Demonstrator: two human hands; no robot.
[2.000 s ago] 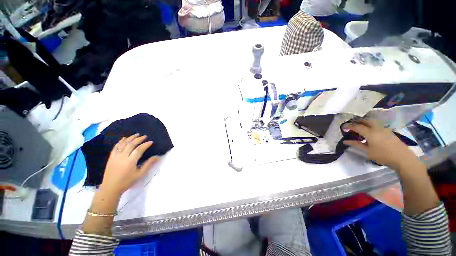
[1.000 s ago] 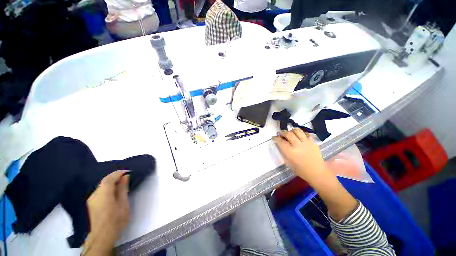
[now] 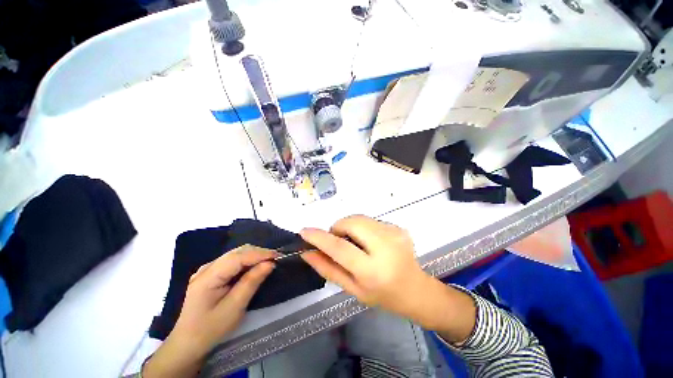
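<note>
A black cut panel (image 3: 195, 258) lies in front of the needle area, near the table's front edge. My left hand (image 3: 225, 291) pinches its upper edge between thumb and fingers. My right hand (image 3: 369, 258) pinches the same edge just to the right, and the fingertips of both hands nearly meet. A thin light line shows along the pinched edge. The presser foot and needle area (image 3: 302, 181) is behind my hands, with no fabric seen under it. Whether a second layer is held cannot be told.
Another black piece (image 3: 66, 247) lies at the far left. Black fabric strips (image 3: 491, 181) lie right of the needle. A dark flat case (image 3: 406, 150) leans under paper notes (image 3: 480, 96). A blue bin (image 3: 561, 310) and red crate (image 3: 627, 232) are lower right.
My right hand has moved left from beside the strips to join my left hand. My left hand has brought a black panel rightward, away from the left pile. The snips no longer show on the bed.
</note>
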